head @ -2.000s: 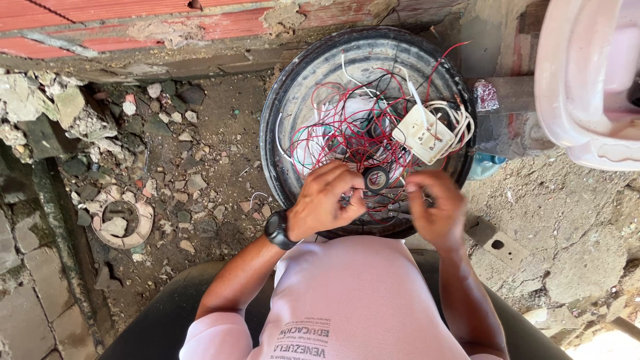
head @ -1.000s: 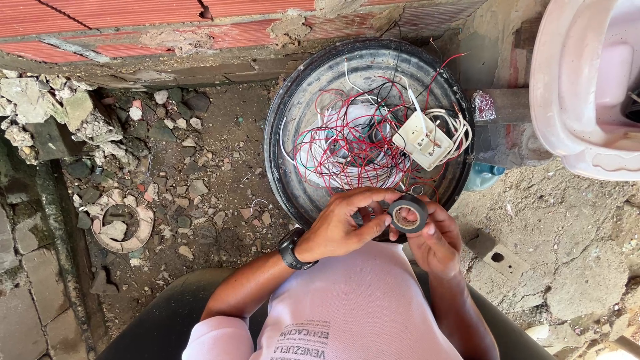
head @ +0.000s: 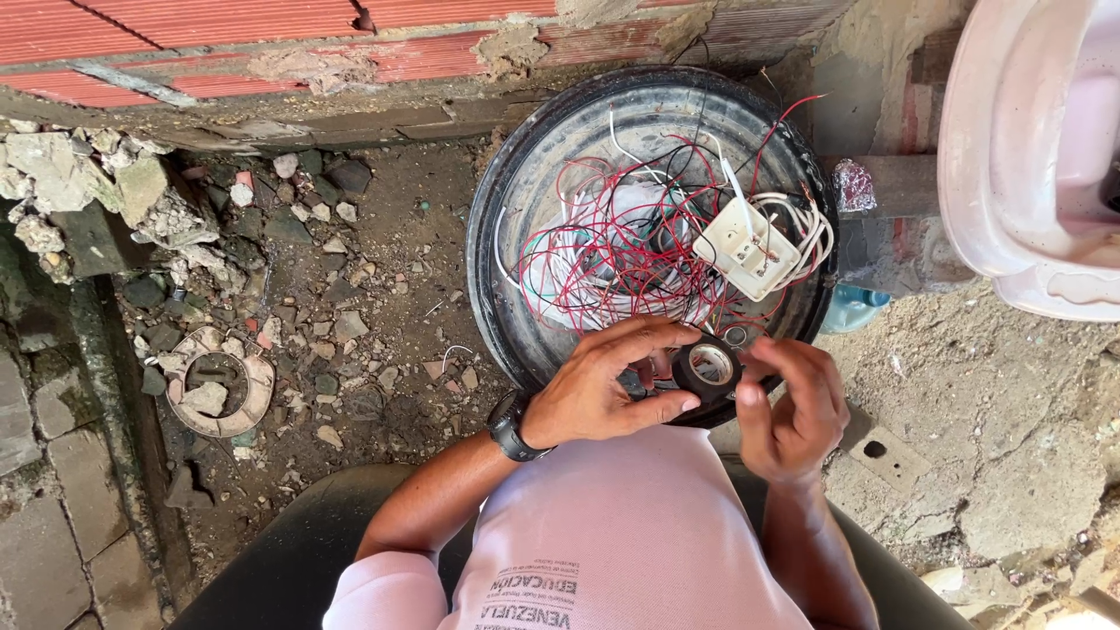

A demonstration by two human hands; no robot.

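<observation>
A roll of black electrical tape [head: 707,365] sits at the near rim of a round black tub [head: 499,319]. My left hand [head: 617,376], with a black watch on its wrist, has the roll between thumb and fingers. My right hand [head: 792,398] is at the roll's right side, thumb and forefinger close together; whether they pinch the tape's end cannot be told. Beyond the hands, tangled red, black and white wires [head: 612,254] lie in the tub. A cream plastic electrical box [head: 748,249] with white cable [head: 814,236] rests on their right side.
A brick wall [head: 437,52] runs along the far side. Rubble [head: 350,325] and a broken ring-shaped piece [head: 220,381] lie at left. At right are a pale pink plastic basin [head: 989,157], a bluish plastic bottle [head: 853,308], crumpled foil [head: 854,185] and a flat metal plate [head: 884,451].
Two seconds ago the roll was over the wires near my left hand; one second ago both hands held it near my shirt. Now my right hand's fingers are off to its right side.
</observation>
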